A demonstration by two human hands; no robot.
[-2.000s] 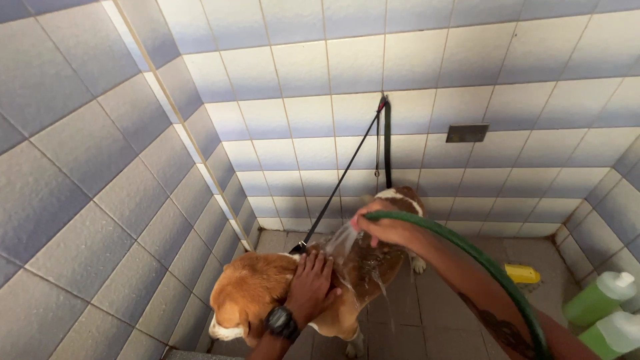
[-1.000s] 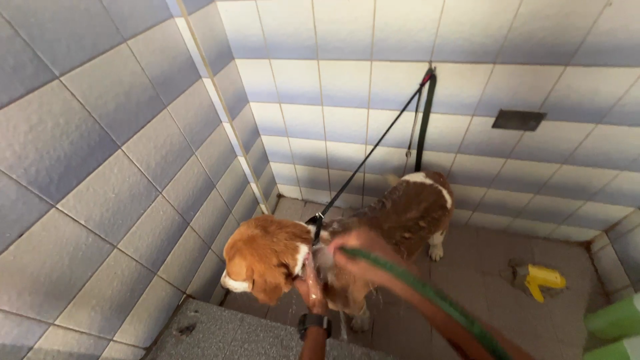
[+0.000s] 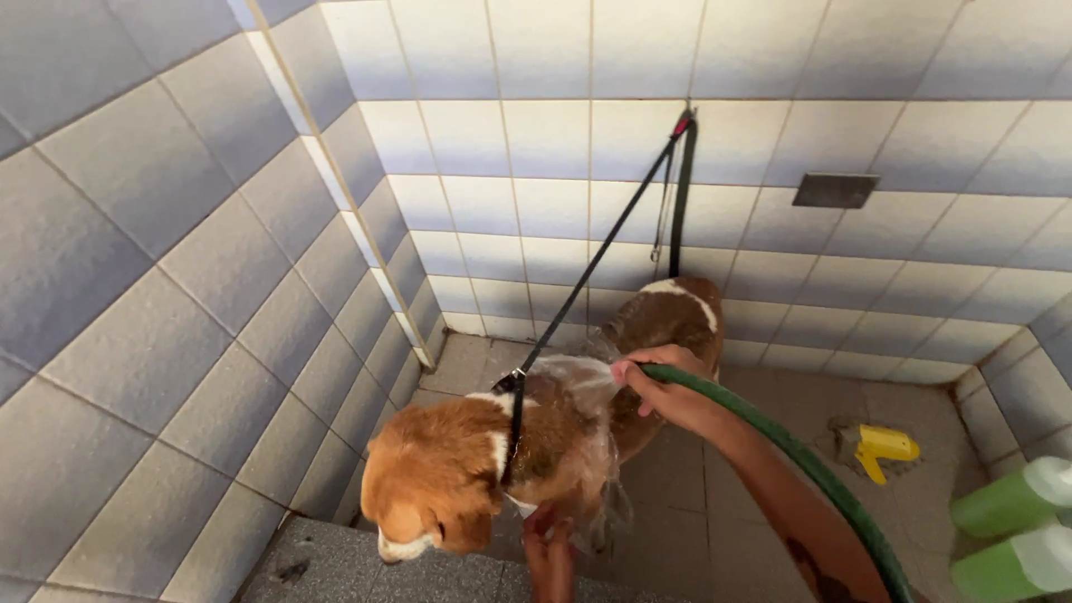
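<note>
A wet brown and white dog (image 3: 435, 461) stands in a tiled corner, its head toward the lower left. Around its neck is a black collar, clipped to a black leash (image 3: 590, 268) that runs up to the wall. My right hand (image 3: 666, 381) is closed around the end of a green hose (image 3: 779, 435), and water sprays from it over the dog's shoulder and side. Low at the dog's chest is my left hand (image 3: 548, 540), its fingers partly hidden against the fur; whether they grip anything does not show.
A grey speckled ledge (image 3: 335, 561) crosses the near left. On the tiled floor at right lies a yellow plastic spray nozzle or scoop (image 3: 886, 444). Two bottles of green liquid (image 3: 1001, 502) stand at the right edge. A dark metal plate (image 3: 835, 190) is set in the back wall.
My left hand has moved from the dog's back, where it lay two seconds ago, down to its chest. The hose stays in my right hand, spraying water.
</note>
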